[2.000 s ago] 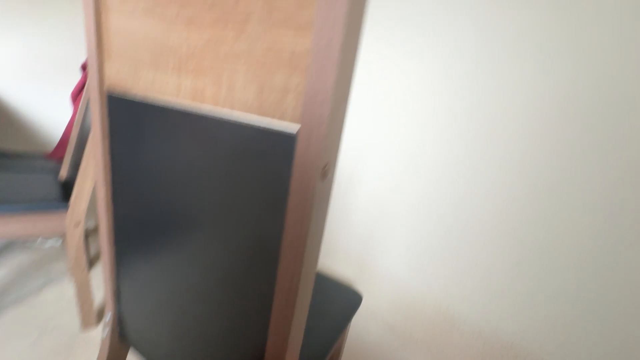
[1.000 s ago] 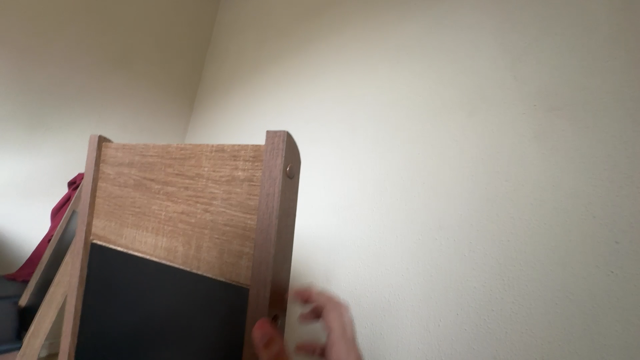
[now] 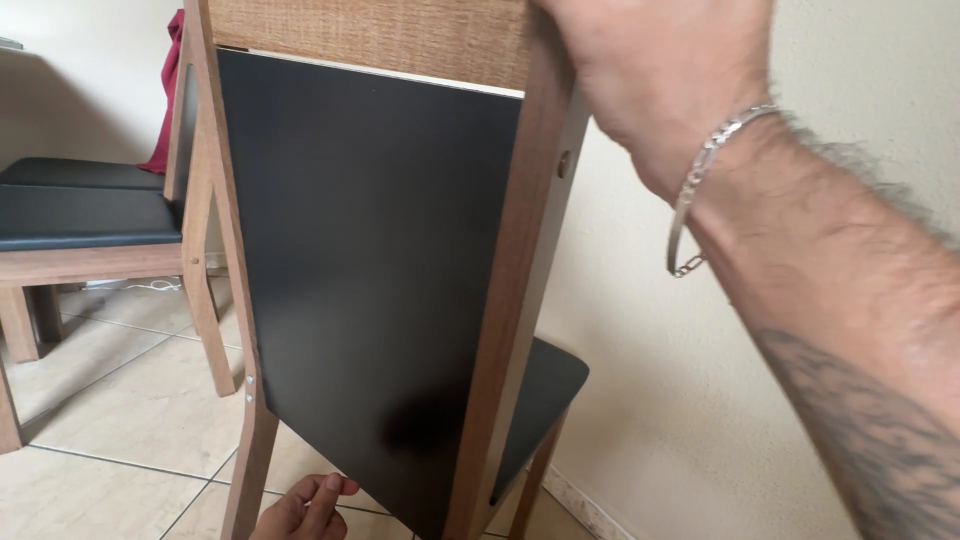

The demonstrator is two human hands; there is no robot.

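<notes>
A wooden chair with a dark back panel (image 3: 367,247) stands before me, its back towards me and its dark seat (image 3: 536,405) partly visible behind the right upright (image 3: 514,285). My right hand (image 3: 667,67), with a silver chain bracelet (image 3: 705,161) at the wrist, is at the upper part of that upright; its fingers are out of frame, so its hold cannot be seen. Low down, my left hand (image 3: 307,510) is at the bottom edge of the panel, fingers curled and thumb up; whether it grips the edge is unclear.
Another wooden chair with a dark seat (image 3: 82,217) stands at the left, a dark red cloth (image 3: 171,97) hanging by its back. A white cord (image 3: 154,286) lies on the tiled floor (image 3: 112,480) beneath. A pale wall (image 3: 750,390) rises close on the right.
The view has tilted down from the chair's top. The hand seen beside the right upright a second ago is no longer there; my right forearm now reaches across the upper right, and my left hand shows below.
</notes>
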